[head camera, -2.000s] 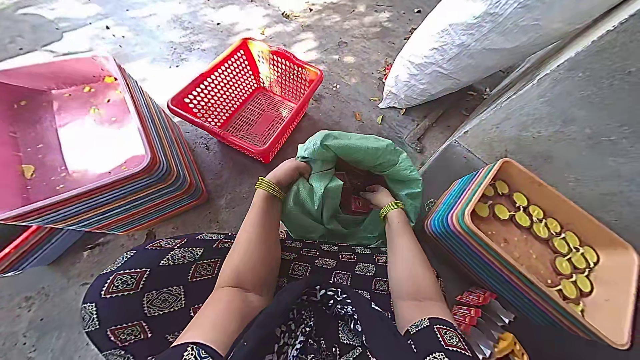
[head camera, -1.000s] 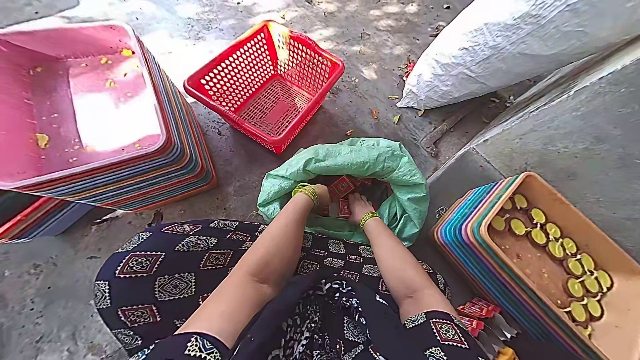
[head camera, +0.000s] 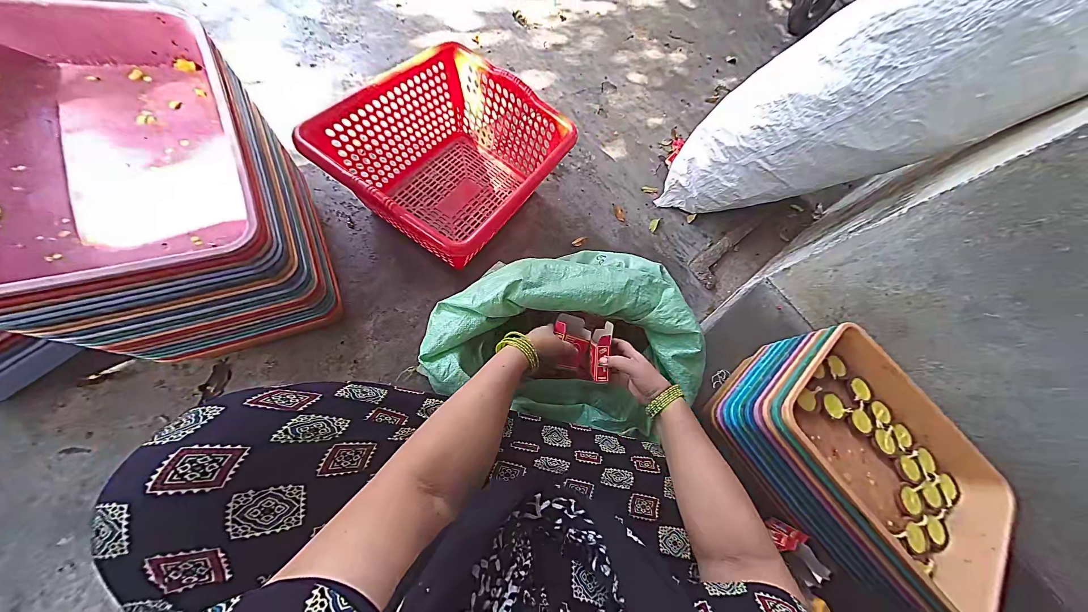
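Small red cardboard boxes [head camera: 601, 351] with raised end flaps are between my two hands, over the mouth of a green woven plastic sack [head camera: 586, 285]. My left hand [head camera: 551, 347] grips one at the left, its fingers partly hidden. My right hand [head camera: 633, 369] holds the narrow box at the right by its side. The rim of the sack is rolled outward, and its inside is dark and mostly hidden by my hands.
A red perforated plastic basket [head camera: 459, 183] stands beyond the sack. Stacked plastic tubs [head camera: 280, 221] rise at the left. At the right, another tub stack [head camera: 943, 416] holds several round yellow-green pieces. A white woven sack [head camera: 816, 110] leans against a concrete ledge [head camera: 952, 246].
Both hands were down inside the green sack; they have come up to its mouth with red boxes showing between them. The sack mouth was opened wider after the first frame.
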